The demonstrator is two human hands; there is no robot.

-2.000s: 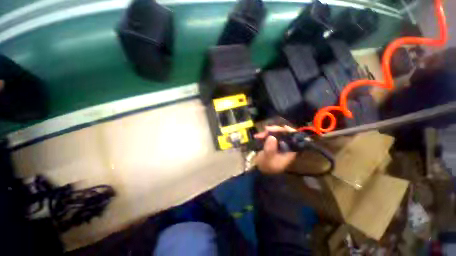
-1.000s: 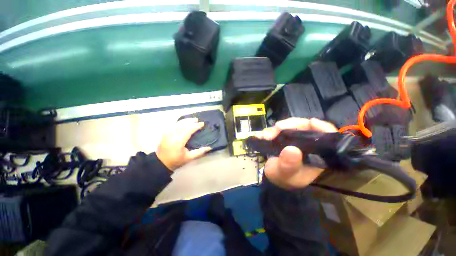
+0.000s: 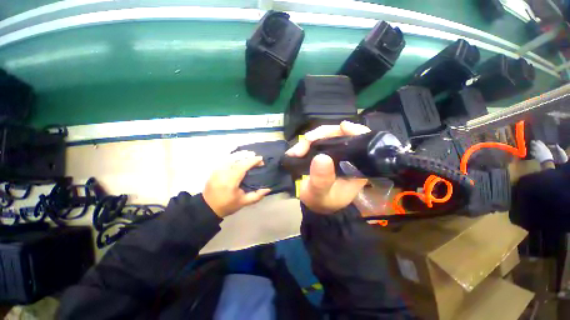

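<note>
A black housing [image 3: 265,165] stands on the pale bench [image 3: 125,169] in front of me. My left hand [image 3: 231,185] holds its near left side, with fingers over its top face. My right hand [image 3: 328,181] is wrapped around the black electric screwdriver [image 3: 350,156], which lies roughly level with its front end at the housing's right side. The driver tip and any screw are hidden by the hand and driver. The yellow screw feeder [image 3: 302,187] is mostly covered by my right hand.
Black housings [image 3: 272,59] stand on the green conveyor belt [image 3: 156,75], more on the right. Black handles [image 3: 112,209] lie heaped at left beside a dark housing [image 3: 47,262]. An orange hose [image 3: 437,187], brown carton [image 3: 462,262] and another person's gloved hand [image 3: 540,152] are at right.
The screwdriver has moved left from over the feeder to the housing. My left hand stays on the housing. The belt housings appear shifted right.
</note>
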